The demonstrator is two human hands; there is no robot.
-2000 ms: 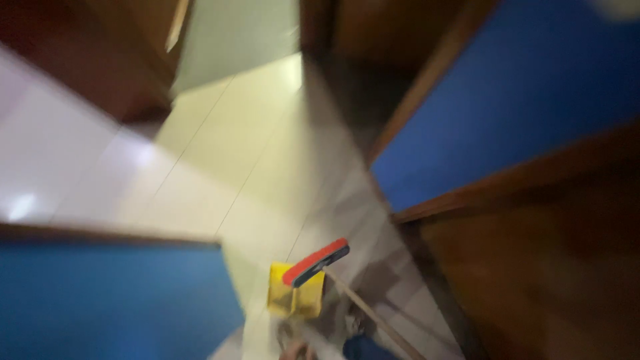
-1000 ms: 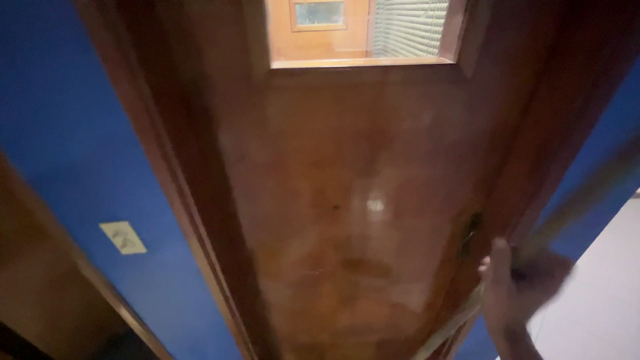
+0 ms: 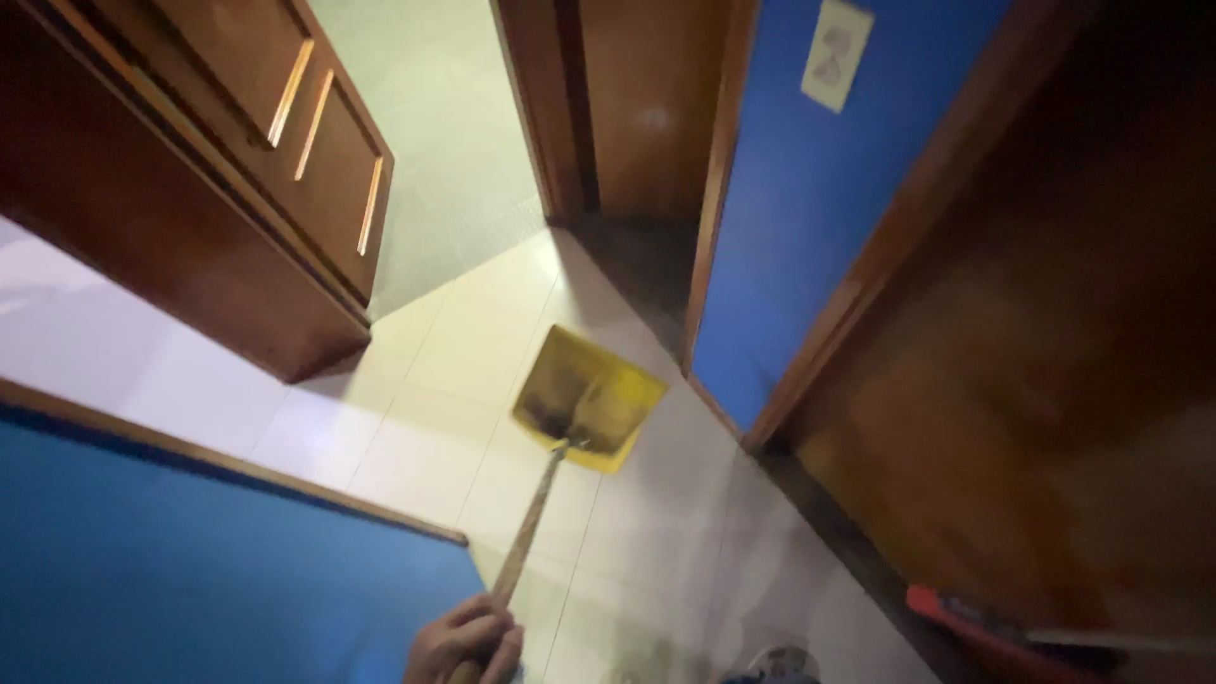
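Note:
My left hand [image 3: 467, 641] is closed around the wooden handle of a yellow dustpan [image 3: 622, 394]. The pan is ahead of the hand, over the pale tiled floor, with dark dirt or stains on its inner face; whether it touches the floor I cannot tell. At the lower right, a broom with a red head [image 3: 988, 641] appears blurred beside the brown wooden door, its pale stick running out of the right edge. My right hand is out of view.
A low blue wall [image 3: 218, 560] with a wooden top edge stands at left. An open wooden door [image 3: 313, 123] is beyond it. On the right are a blue wall [image 3: 807, 218] with an outlet plate [image 3: 837, 55] and a brown door [image 3: 997, 408]. A shoe [image 3: 784, 662] shows below.
The view has swung from a door back down to the floor. The hand on a stick at right one second ago is out of view. The broom head, over the dustpan two seconds ago, is now at the lower right.

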